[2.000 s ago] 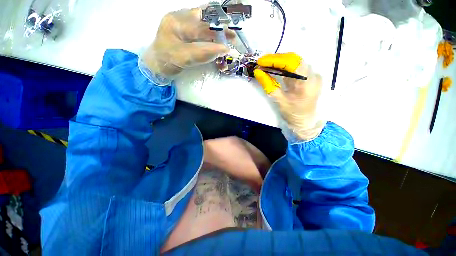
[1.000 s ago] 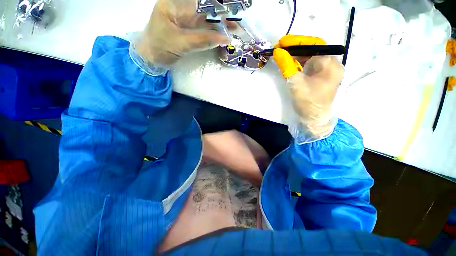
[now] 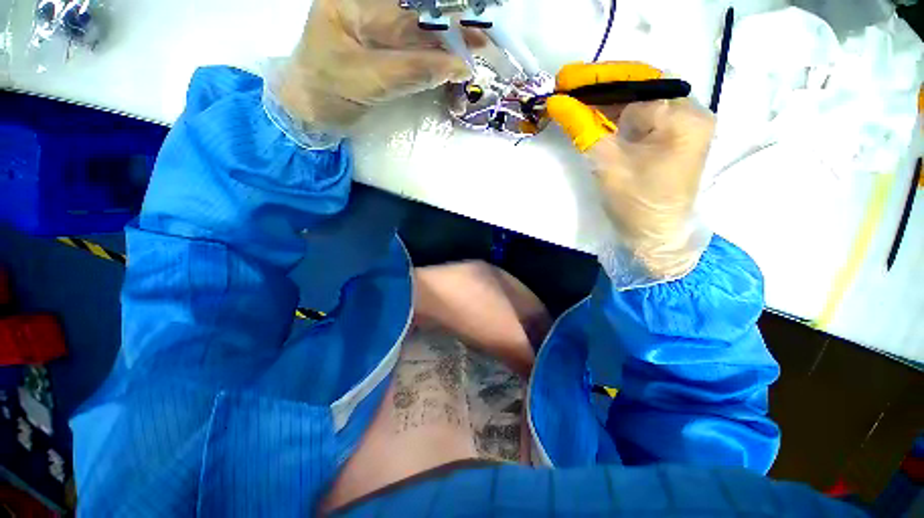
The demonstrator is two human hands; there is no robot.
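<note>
The module assembly (image 3: 496,106) is a shiny silver and dark piece with small yellow and black parts and fine wires. Two pale legs (image 3: 515,53) run from it up to a silver part (image 3: 451,8) cut off by the top edge. My left hand (image 3: 380,61), in a clear glove, holds the assembly from the left; some fingertips are hidden behind it. My right hand (image 3: 643,142), gloved with orange finger cots, grips black tweezers (image 3: 638,91). Their tips are at the right side of the lower module part, too small to see clearly.
A thin black stick (image 3: 722,61) and a crumpled white heap of wipes (image 3: 800,81) lie right of my right hand. Another black stick (image 3: 905,212) lies far right. A black cable (image 3: 606,30) curves at the top. Glossy film with shiny parts (image 3: 69,28) lies at upper left.
My right hand has moved right and its tweezers now lie flatter, pointing left. The module assembly and my left hand have shifted slightly up in the picture.
</note>
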